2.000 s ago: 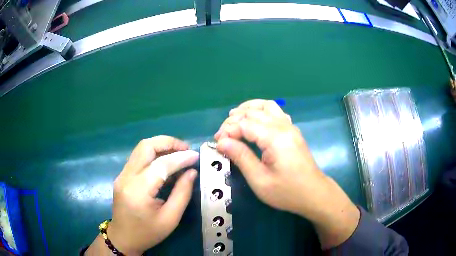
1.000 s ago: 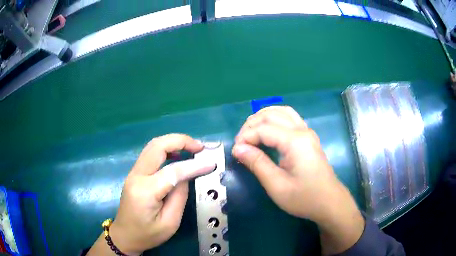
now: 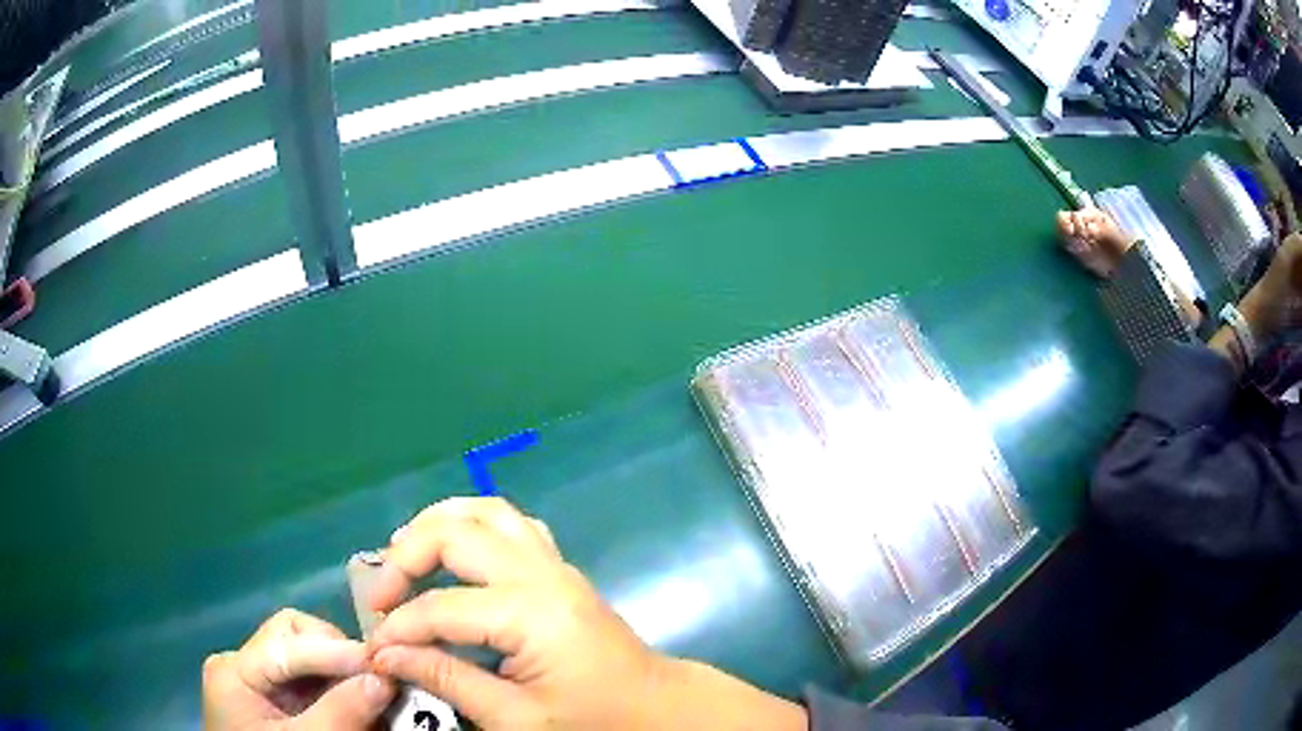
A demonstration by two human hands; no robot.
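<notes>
The grey multi-hole metal bar (image 3: 367,584) lies at the lower left, mostly under my hands; its end and one dark round hole show. My right hand (image 3: 500,614) lies over the bar with bent fingers, its fingertips at the bar's surface. My left hand (image 3: 293,674) is at the bar's left side, cut off by the lower edge, its fingertips touching those of my right hand. Whether a small part is between the fingertips is hidden.
Stacked clear plastic blister trays (image 3: 871,479) with strong glare lie right of my hands. Blue marking tape (image 3: 493,454) is beyond them. Another worker's dark sleeve (image 3: 1192,443) and hands are at the right. A dark block stack (image 3: 821,36) stands at the far side, beyond pale rails (image 3: 571,190).
The view has turned to the right, so the bar and hands sit lower left and the other worker shows. My right hand has come over the bar, meeting my left fingertips.
</notes>
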